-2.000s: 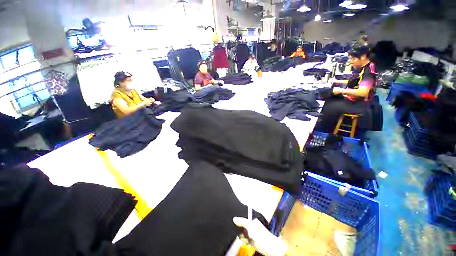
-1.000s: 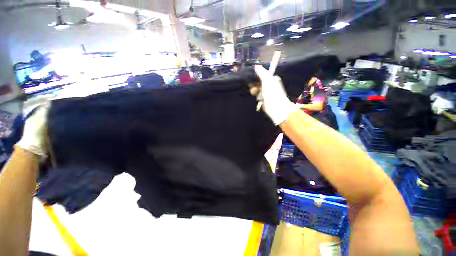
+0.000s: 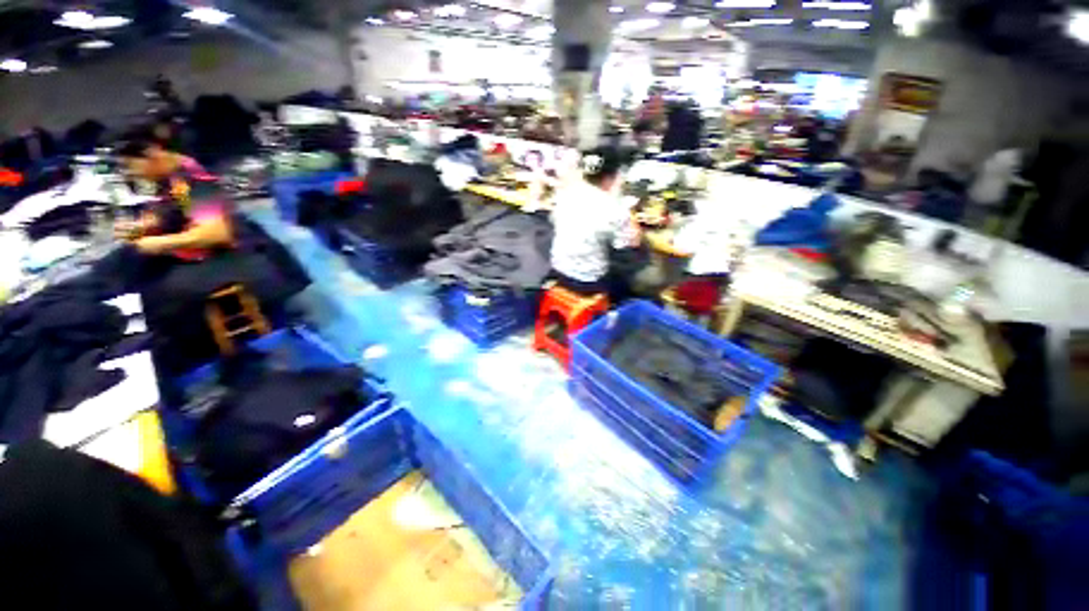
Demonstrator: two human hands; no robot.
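Note:
No hand shows in the head view now. A black garment mass [image 3: 102, 537] fills the lower left corner, cut off by the frame edge. It lies at the end of the white table [image 3: 114, 436] with yellow edging. Just right of it on the floor is a large blue crate [image 3: 472, 501] with cardboard [image 3: 400, 555] in its bottom and a small pale item on the cardboard. Behind it, another blue crate [image 3: 370, 388] holds dark cloth [image 3: 281, 418]. The picture is somewhat blurred.
A blue crate of dark cloth [image 3: 669, 436] stands on the blue floor [image 3: 573, 525]. A person in white [image 3: 583, 227] sits on a red stool [image 3: 567, 320]. A sewing table [image 3: 872, 328] is at right. A person in a dark and pink shirt [image 3: 197, 221] works at left.
The view has swung right, away from the table. Both gloved hands, which held up a black garment piece a second ago, are out of the picture, and the aisle and sewing tables now show.

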